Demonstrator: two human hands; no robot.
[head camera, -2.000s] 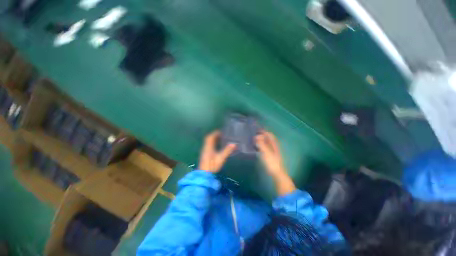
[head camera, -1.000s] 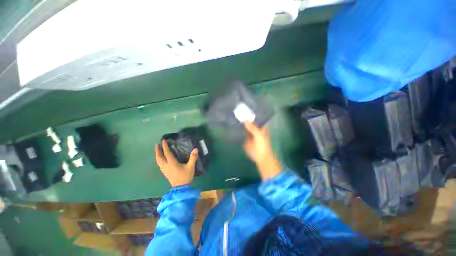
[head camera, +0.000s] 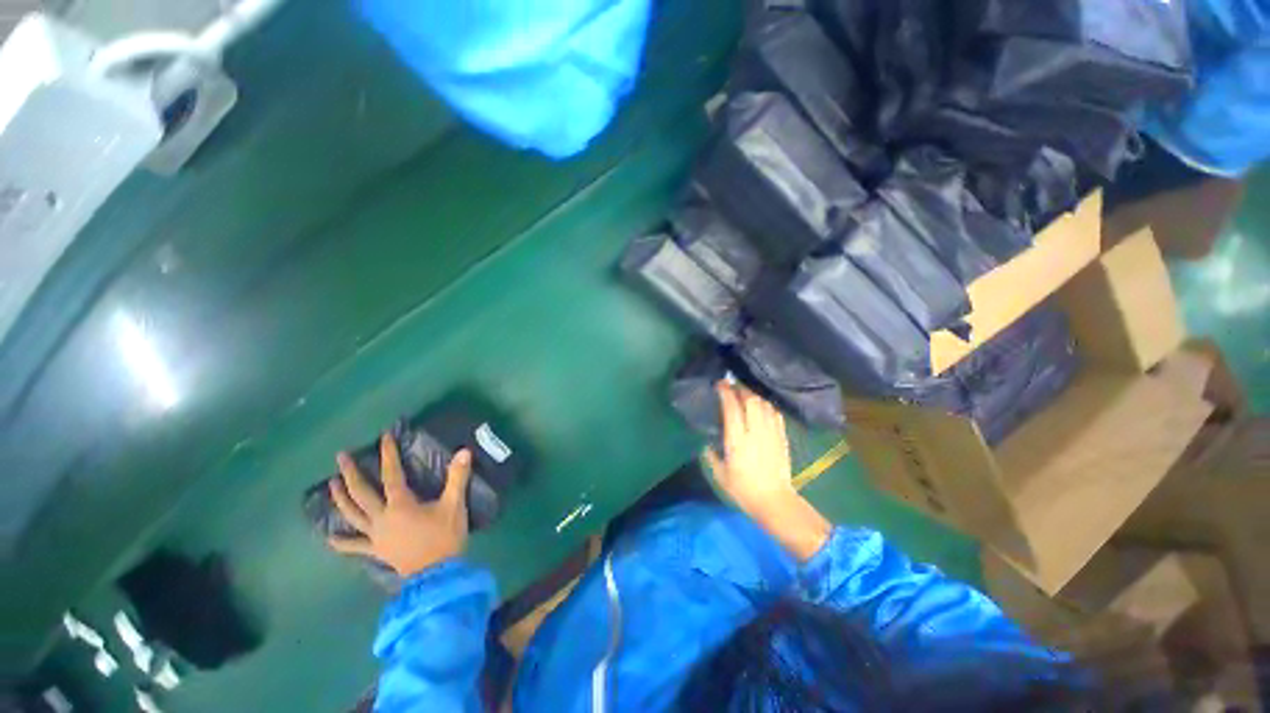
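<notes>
My left hand (head camera: 404, 513) lies with spread fingers on top of a dark wrapped packet (head camera: 365, 467) on the green bench (head camera: 557, 376). A small white label (head camera: 492, 443) shows beside that packet's right end. My right hand (head camera: 752, 453) is at the near edge of the packet stack (head camera: 836, 223), its fingertips on a dark packet (head camera: 699, 387); whether the fingers close round it cannot be told. The stack is several dark, shiny wrapped blocks lying in rough rows.
An open brown carton (head camera: 1031, 432) with dark packets inside stands right of the bench. Blue plastic (head camera: 536, 63) hangs over the bench. A flat black item (head camera: 188, 606) and white slips (head camera: 132, 638) lie at lower left. A grey-white fixture (head camera: 70, 167) is at upper left.
The view has turned towards the packet stack and carton. My right hand has gone from a labelled dark piece over the bench to the stack. My left hand now rests flatter on its packet.
</notes>
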